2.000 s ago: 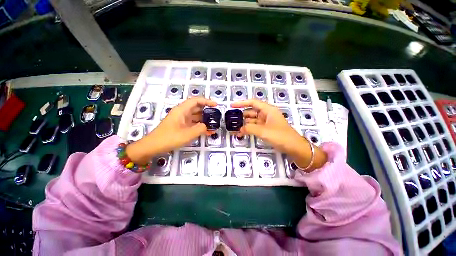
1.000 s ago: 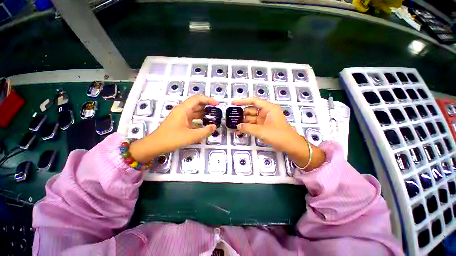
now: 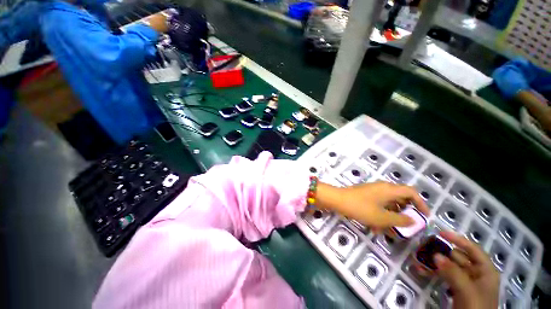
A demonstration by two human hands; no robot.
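My left hand (image 3: 377, 204) holds a smartwatch body (image 3: 411, 222) by its edges over the white foam tray (image 3: 374, 129). Its face is lit white-pink. My right hand (image 3: 468, 271), cut off by the bottom edge of the picture, holds a second smartwatch body (image 3: 433, 251) with a dark face, close beside the first. The tray lies slanted under both hands. Most of its pockets in view hold watches with the sensor side up; pockets at its far left corner are empty. The hands hide some pockets.
Loose watches (image 3: 232, 137) and thin black cables lie on the green mat. A red box (image 3: 226, 72) stands farther back. A black tray (image 3: 124, 187) with watches is at lower left. A person in blue (image 3: 99, 60) is at upper left, another person's arm at right. A metal post (image 3: 352, 57) stands behind the tray.
The view has swung left, bringing in the black tray and the person in blue. The watch in my left hand now shows a light face instead of a dark one. Both hands still hold their watches.
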